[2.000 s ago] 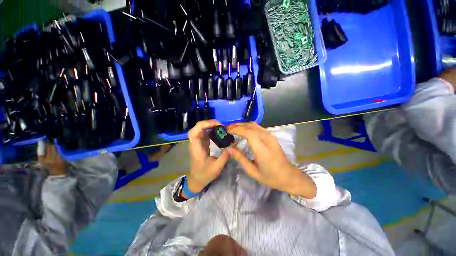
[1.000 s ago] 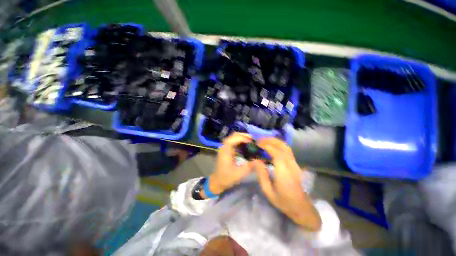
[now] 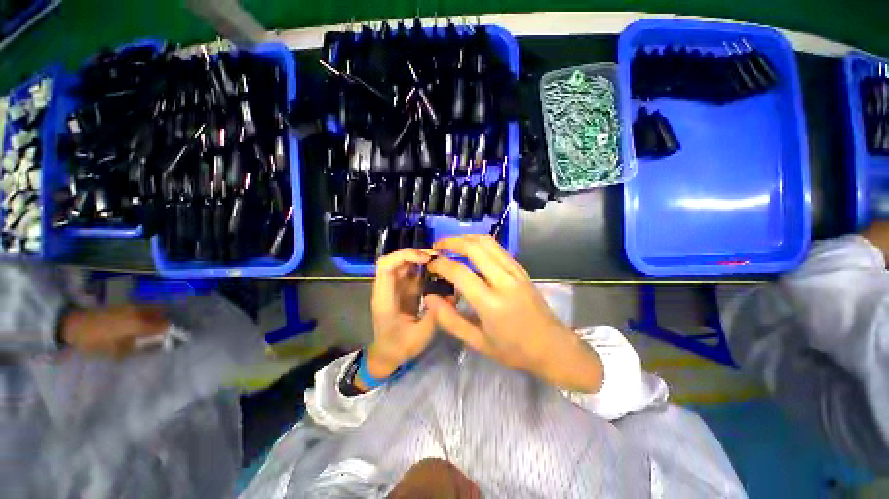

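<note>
A black housing (image 3: 441, 287) is held between my two hands, low in front of the parts tray, mostly hidden by the fingers. My left hand (image 3: 398, 310) grips it from the left, with a blue band at the wrist. My right hand (image 3: 507, 317) lies over it from the right, fingers bent onto its top. No green board shows in the housing now. The blue parts tray (image 3: 514, 107) behind my hands is crowded with black units, some upright with thin pale or pink tips. The clear box (image 3: 585, 132) of green circuit boards stands right of it.
A blue tray (image 3: 716, 229) at right holds black units along its far end. Another crowded blue tray (image 3: 229, 266) is at left, with white parts (image 3: 24, 161) farther left. People in pale smocks sit on both sides; a hand (image 3: 117, 328) shows at left. A green belt (image 3: 546, 10) runs behind.
The head view has shifted between frames. My right fingers now cover more of the housing, and the green board seen in it earlier is hidden. Both hands stay together on it.
</note>
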